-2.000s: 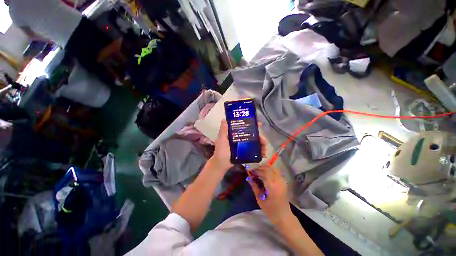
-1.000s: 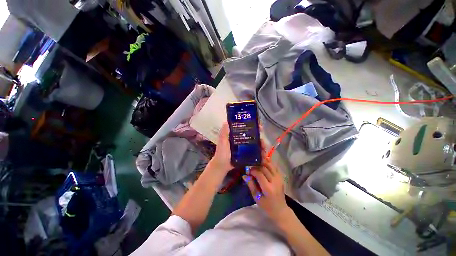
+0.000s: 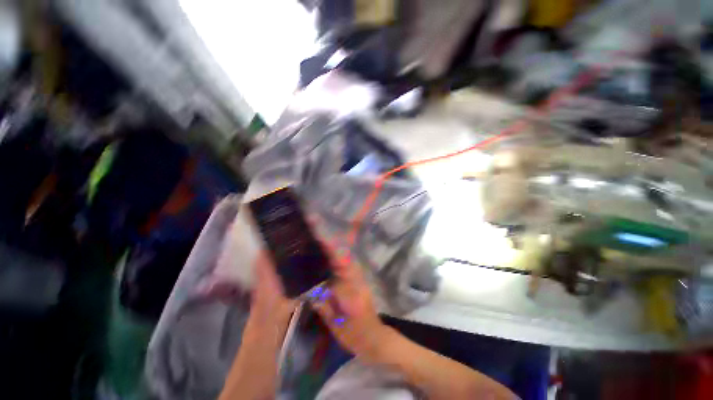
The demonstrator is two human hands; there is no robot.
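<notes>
The view is blurred. My left hand (image 3: 268,301) holds the smartphone (image 3: 291,241), its dark screen facing me and tilted. My right hand (image 3: 353,301) is at the phone's lower right corner, with its fingers on the end of the orange cable (image 3: 426,162), where small blue-purple spots show. Whether the plug is in the phone cannot be told. The grey garment (image 3: 313,168) lies on the table behind the phone, with its navy band (image 3: 373,143) and light-blue piece (image 3: 364,166) at the opening.
The sewing machine (image 3: 516,187), with a green panel (image 3: 633,236) and a bright lamp, stands at the right on the white table (image 3: 500,316). A cloth-filled bin with grey cloth (image 3: 184,312) is at left. Blurred dark items are at far left and cloth piles at the back.
The view has swung right, bringing the machine's green panel into view. The phone now tilts to the left and its screen looks dimmer. Both hands remain at the phone and cable.
</notes>
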